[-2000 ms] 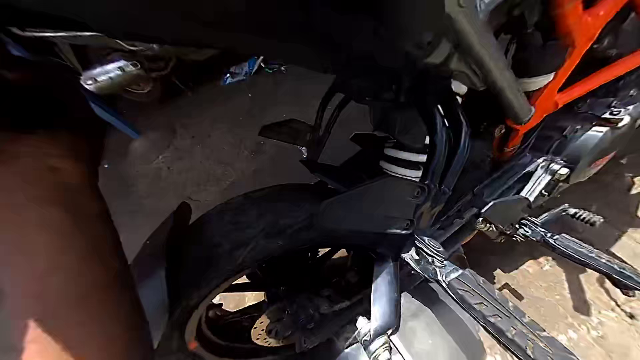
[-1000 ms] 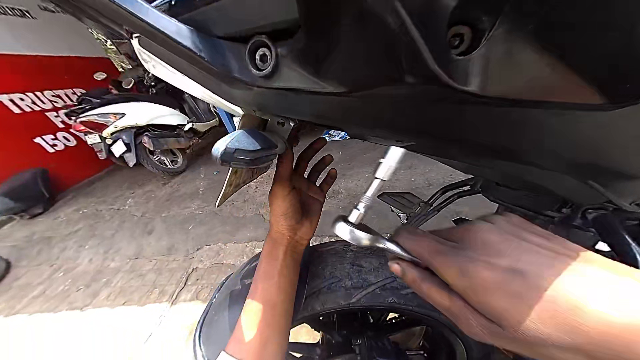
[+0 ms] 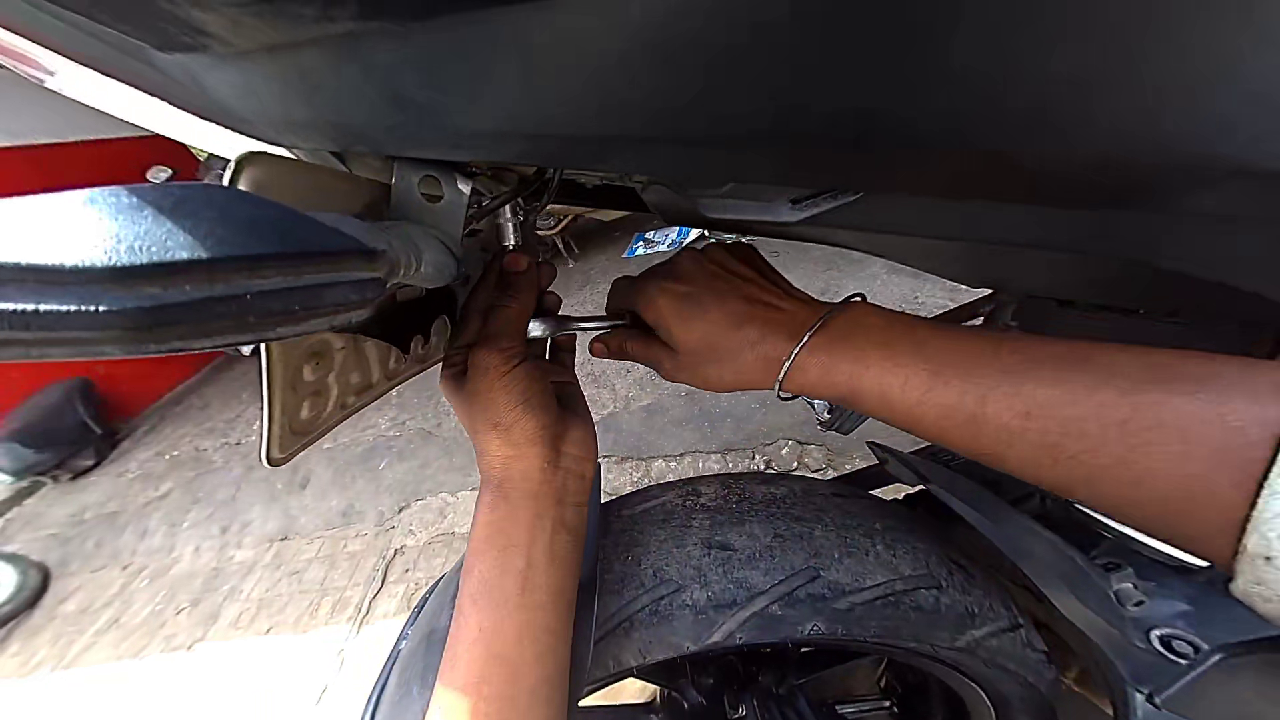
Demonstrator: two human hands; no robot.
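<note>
My left hand [image 3: 520,380] reaches up under the motorcycle's tail, its fingers around the lower part of a socket wrench whose metal socket [image 3: 509,226] points up into the underside beside a metal bracket [image 3: 430,190]. The wrench handle [image 3: 578,325] runs sideways from there into my right hand [image 3: 690,320], which is closed on its end. Where the socket meets the bolt is too dark to tell. Left of my hands hangs a licence plate [image 3: 345,385] below a dark turn-signal or lamp housing [image 3: 190,265].
Beneath my hands is the rear tyre [image 3: 790,570], with a black bracket [image 3: 1090,580] to its right. The dark tail underside [image 3: 700,100] spans the top. A blue and white packet [image 3: 662,240] lies on the concrete ground. A red wall [image 3: 100,180] stands at the left.
The socket wrench was held away from the underside in my right hand; now its socket is up under the tail and my left hand steadies it. The view has moved closer.
</note>
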